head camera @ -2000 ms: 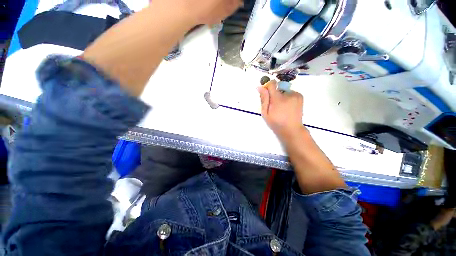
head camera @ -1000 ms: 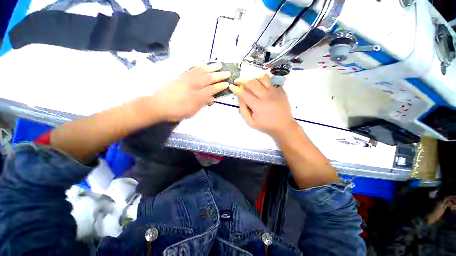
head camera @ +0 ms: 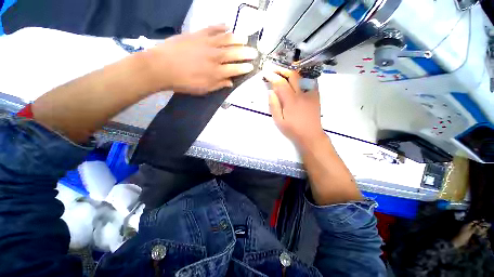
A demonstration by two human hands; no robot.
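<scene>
A dark grey collar piece (head camera: 181, 125) runs from the needle area down to the left and hangs over the table's front edge. My left hand (head camera: 208, 60) lies flat on its upper part, fingers pointing at the needle. My right hand (head camera: 294, 105) is at the presser foot (head camera: 290, 60), with its fingertips close beside the foot; what they touch is hidden. The white sewing machine head (head camera: 352, 32) with blue stripes stands above my right hand.
Other dark pieces (head camera: 97, 16) lie at the table's upper left. A black pad (head camera: 414, 146) and small snips (head camera: 382, 157) lie at right. White cut pieces (head camera: 100, 211) and a blue bin (head camera: 116, 162) are below left. Another person's hand (head camera: 470, 232) shows at lower right.
My left hand came down from the upper left onto the dark piece, then moved slightly up. The piece now stretches visibly over the table edge. My right hand stays by the foot.
</scene>
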